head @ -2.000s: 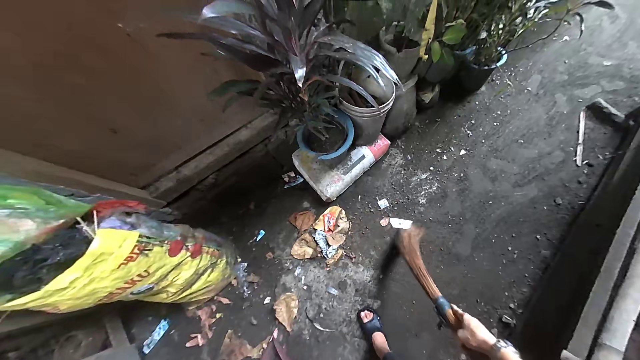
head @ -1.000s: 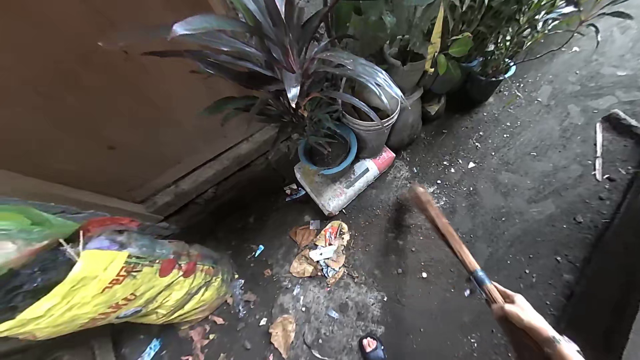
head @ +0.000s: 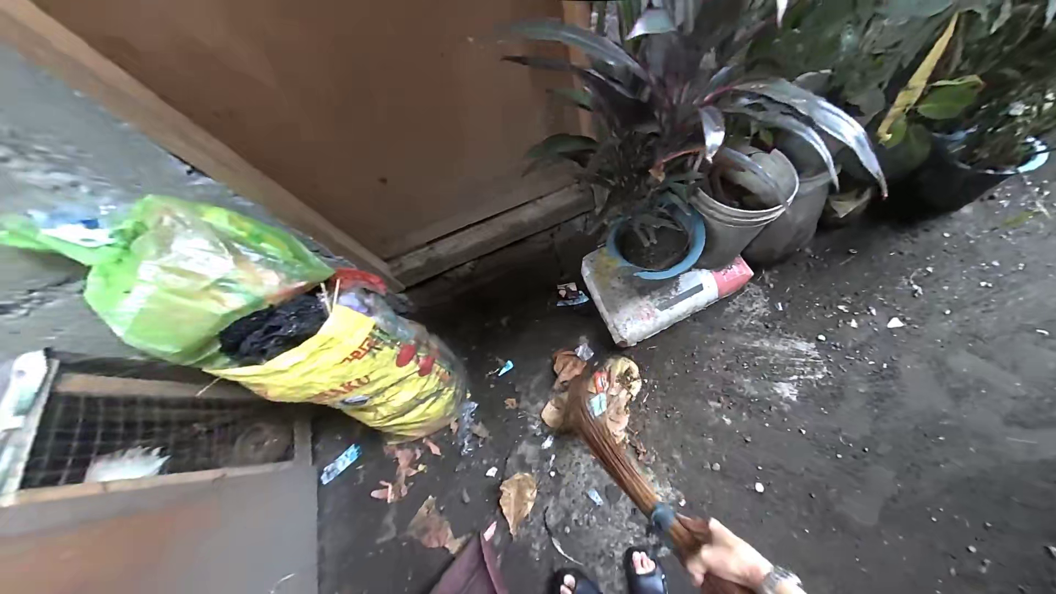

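My right hand, with a wristwatch, is closed around the handle end of a stick broom at the lower right. Blue binding wraps the broom just ahead of my fingers. Its bristle tips lie over a small pile of dry leaves and wrappers on the dark ground. A brown dry leaf and a blue wrapper lie left of the broom. My left hand is not in the picture. At the bottom edge my feet show in black sandals.
A yellow printed sack stuffed with trash stands left, a green plastic bag against it. Ahead, a potted plant with a blue rim sits on a pale block, beside a bucket. A wire-mesh cage is lower left.
The broom in my right hand has moved left, from the bare ground right of the pile onto the pile. The view has shifted left, showing more of the cage and green bag.
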